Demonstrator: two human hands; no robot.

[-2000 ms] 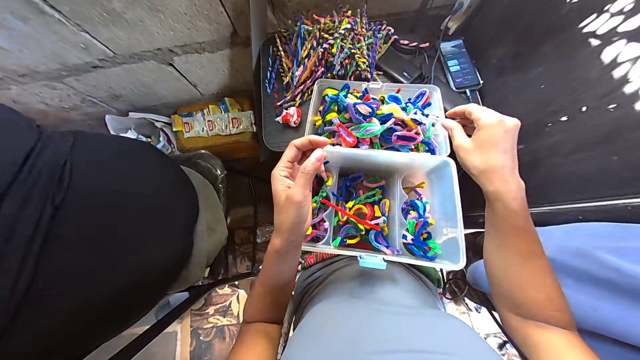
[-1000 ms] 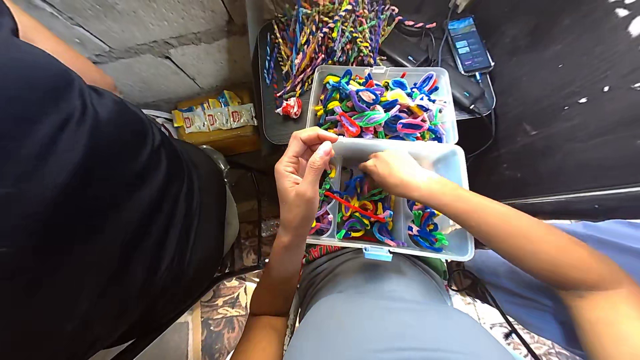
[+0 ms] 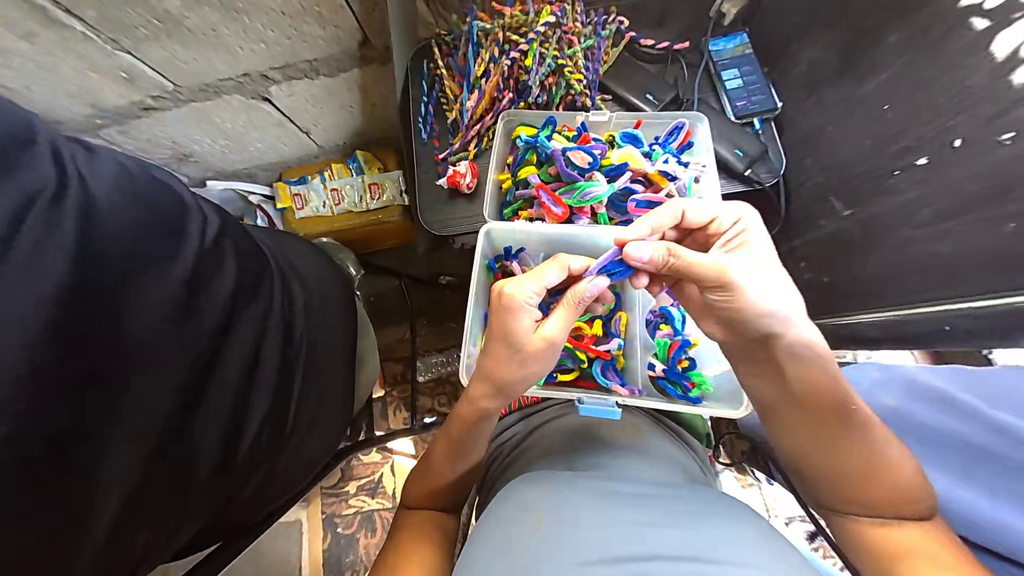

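Between the fingertips of my left hand [image 3: 534,324] and my right hand [image 3: 704,260] is a small bundle of bent blue and lilac pipe cleaners [image 3: 610,264]. Both hands pinch it above the near half of a clear plastic divided case [image 3: 724,388], which rests on my lap. Below them, coiled pipe cleaners of many colours [image 3: 592,344] fill the middle compartment, and more [image 3: 676,352] lie in the right one. The case's far half [image 3: 492,180] holds a heap of coiled pipe cleaners [image 3: 592,172]. My left hand hides part of the left compartment.
Beyond the case, a dark tray [image 3: 432,216] bears a pile of twisted pipe cleaners [image 3: 520,72], a red and white wrapper [image 3: 462,176], black power banks [image 3: 732,144] and a phone [image 3: 744,76] on a cable. Sachets [image 3: 344,192] lie left. A person in black [image 3: 160,344] sits close at left.
My right hand was down in the middle compartment one second ago; it is now raised, and both hands hold the blue and lilac bundle. My left hand has moved in from the divider to meet it.
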